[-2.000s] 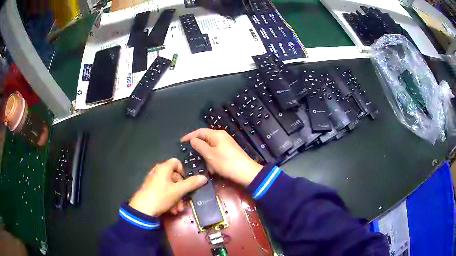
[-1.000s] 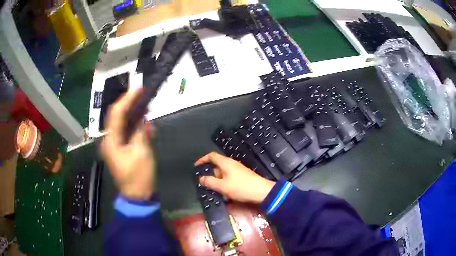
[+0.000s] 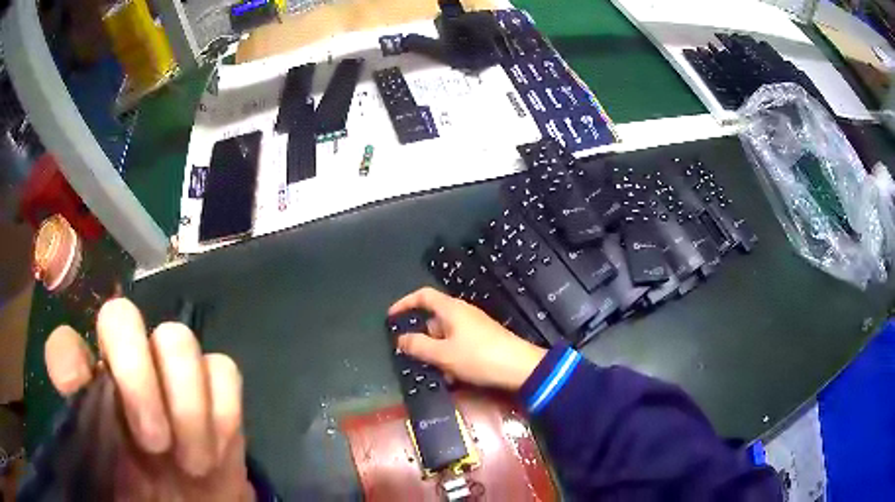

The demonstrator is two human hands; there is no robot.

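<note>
My right hand [image 3: 456, 338] holds the upper end of a black remote control [image 3: 442, 431] down. Its lower end lies in the yellow metal frame on the red-brown fixture [image 3: 383, 456]. My left hand [image 3: 162, 392] is raised close to the camera at lower left, cut off by the bottom edge. Its fingers are curled around a dark, blurred thing [image 3: 93, 436], apparently a remote; most of it is hidden. Overlapping rows of black remotes [image 3: 579, 289] lie right of my right hand.
A white sheet [image 3: 324, 201] behind bears black housing parts [image 3: 231, 186], small green boards [image 3: 366, 160] and a dark label sheet [image 3: 559, 88]. A crumpled clear bag [image 3: 815, 186] is at right, a blue tote [image 3: 864, 412] at lower right, and a jar with an orange-pink lid [image 3: 56, 253] at left.
My left hand left the remote on the fixture, took another from the white sheet's front edge and came back near the camera at lower left. My right hand stays on its remote.
</note>
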